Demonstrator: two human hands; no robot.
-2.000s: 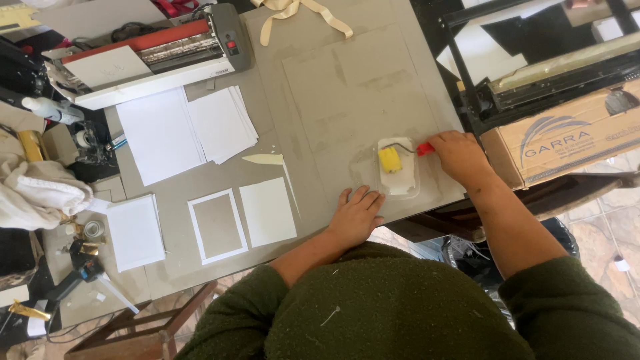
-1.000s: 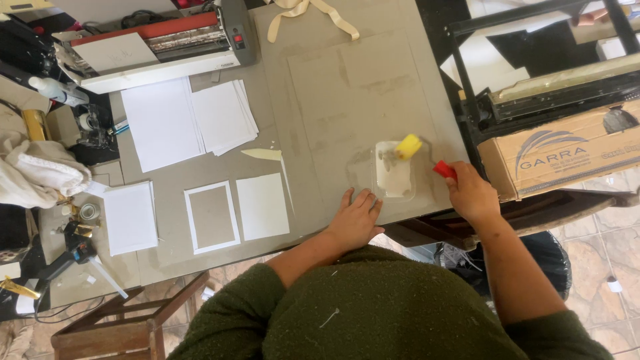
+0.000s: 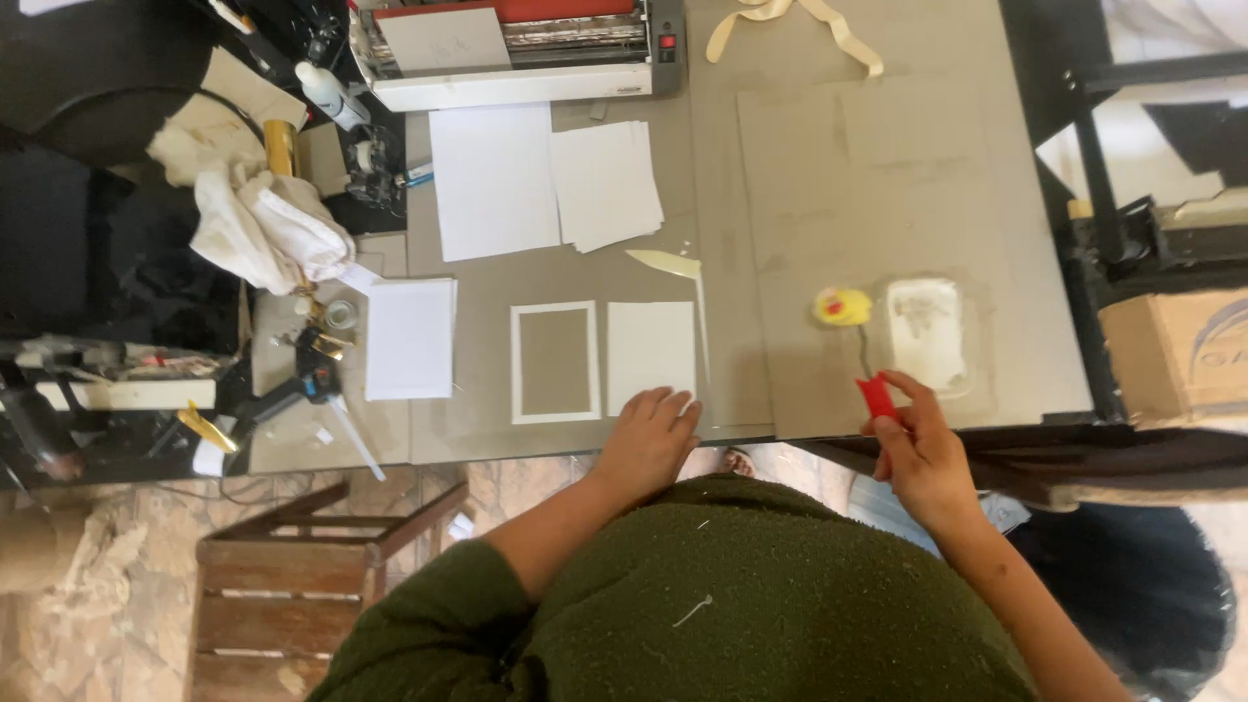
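My right hand (image 3: 915,444) grips the red handle of a small yellow foam paint roller (image 3: 842,307). The roller head is just left of a white tray (image 3: 925,336) that looks coated inside with a pale substance. My left hand (image 3: 655,429) holds nothing; its fingertips rest at the lower edge of a plain white card (image 3: 651,356). Left of that card lies a white rectangular frame (image 3: 517,366) with the grey-brown surface showing through it. A pale pointed blade-like tool (image 3: 665,262) lies above the card.
Paper stacks (image 3: 495,185) lie below a laminator (image 3: 526,81). A white board (image 3: 410,341), a glue gun (image 3: 314,366) and white cloths (image 3: 283,229) are at the left. Cream ribbon (image 3: 838,34) lies at the top. A cardboard box (image 3: 1170,361) is at the right, a wooden chair (image 3: 283,575) below.
My right hand has lifted the roller out of the tray and carried it to the tray's left. My left hand has moved left to the white card. The view has shifted.
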